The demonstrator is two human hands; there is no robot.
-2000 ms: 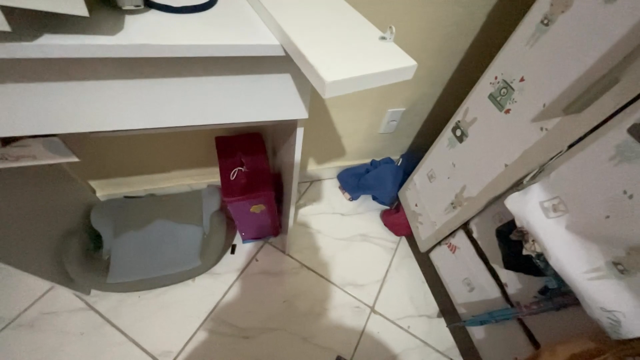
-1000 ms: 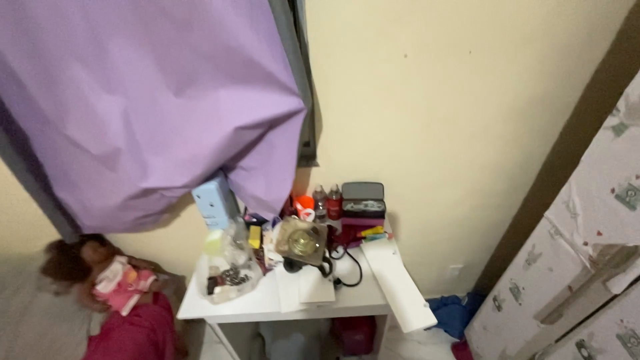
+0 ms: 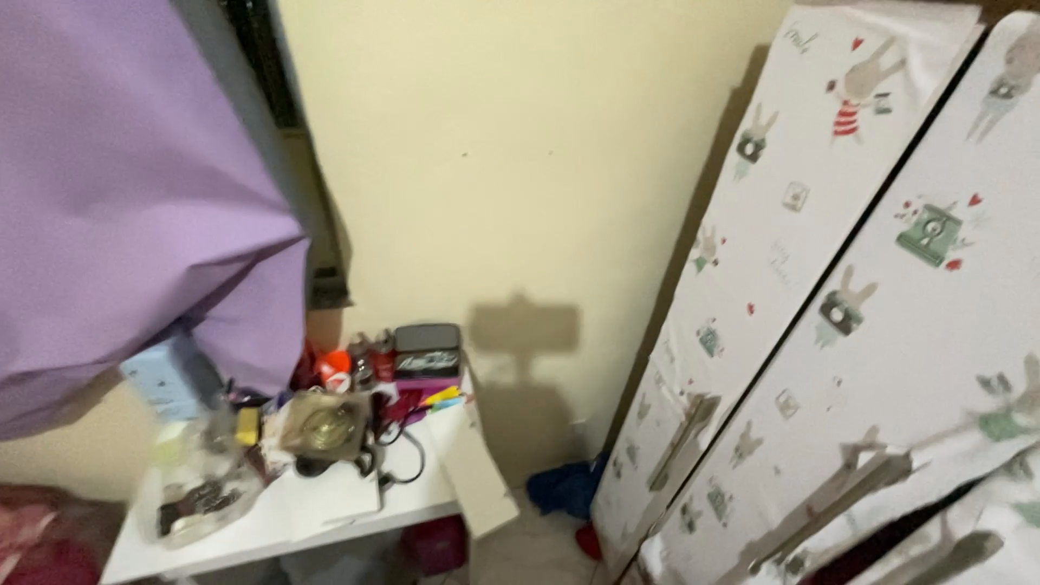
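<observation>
Neither my left hand nor my right hand shows in the head view. At lower left a white desk (image 3: pixel 422 508) bears a clear plastic container (image 3: pixel 203 508) with small items in it, a brown box with a round clear piece (image 3: pixel 329 426), and a black cable (image 3: pixel 418 455). A grey case (image 3: pixel 427 351), small bottles (image 3: pixel 372 357) and an orange item (image 3: pixel 333 367) stand at the desk's back. A loose pale board (image 3: pixel 473 475) lies over the right end of the desk and sticks out past its front edge.
A white wardrobe (image 3: pixel 731 325) with rabbit pictures and long handles (image 3: pixel 829 512) fills the right side. A purple curtain (image 3: pixel 138 187) hangs at the left beside a window. Blue cloth (image 3: pixel 565 487) lies on the floor between desk and wardrobe. A dark red box (image 3: pixel 435 544) is under the desk.
The view has swung up from the floor under the desk to the wall, then toward the wardrobe. No object has plainly moved.
</observation>
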